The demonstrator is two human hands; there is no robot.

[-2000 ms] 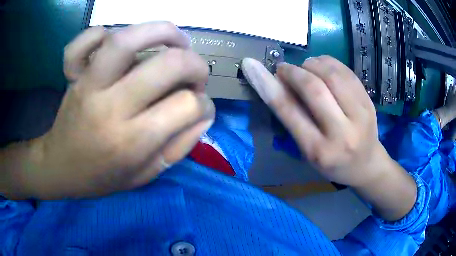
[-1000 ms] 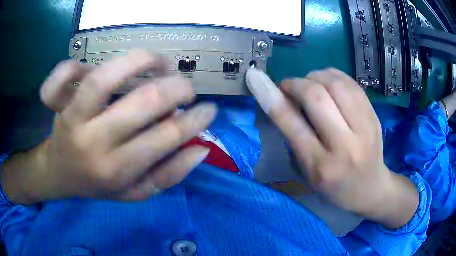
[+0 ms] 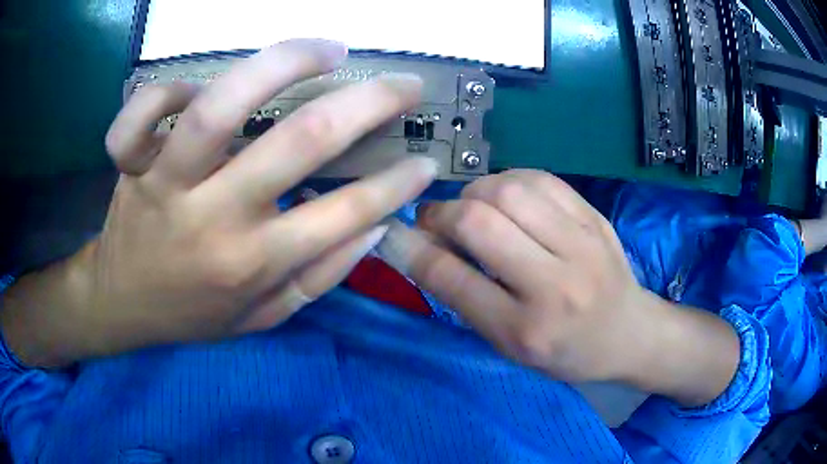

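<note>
The grey metal fixture point(image 3: 444, 86) lies at the near edge of the bench, partly covered by my left hand. A black nest point(image 3: 419, 129) shows near its right end, and another shows between my left fingers. My left hand point(image 3: 236, 199) is over the fixture's left and middle part with its fingers spread; no held part is visible. My right hand point(image 3: 535, 272) is below the fixture's right end with its fingers curled. Its whitish-covered index fingertip is close to my left thumb tip. Whether it pinches something tiny cannot be told.
A bright white sheet point(image 3: 345, 27) with a dark edge lies behind the fixture. Several similar grey bars point(image 3: 655, 82) stand side by side at the right on the green surface. Another person's blue sleeve point(image 3: 762, 263) is at the right edge.
My right hand has moved down and left, away from the fixture's right end, towards my left fingertips. My left hand has shifted slightly right, with its fingers extended over the fixture.
</note>
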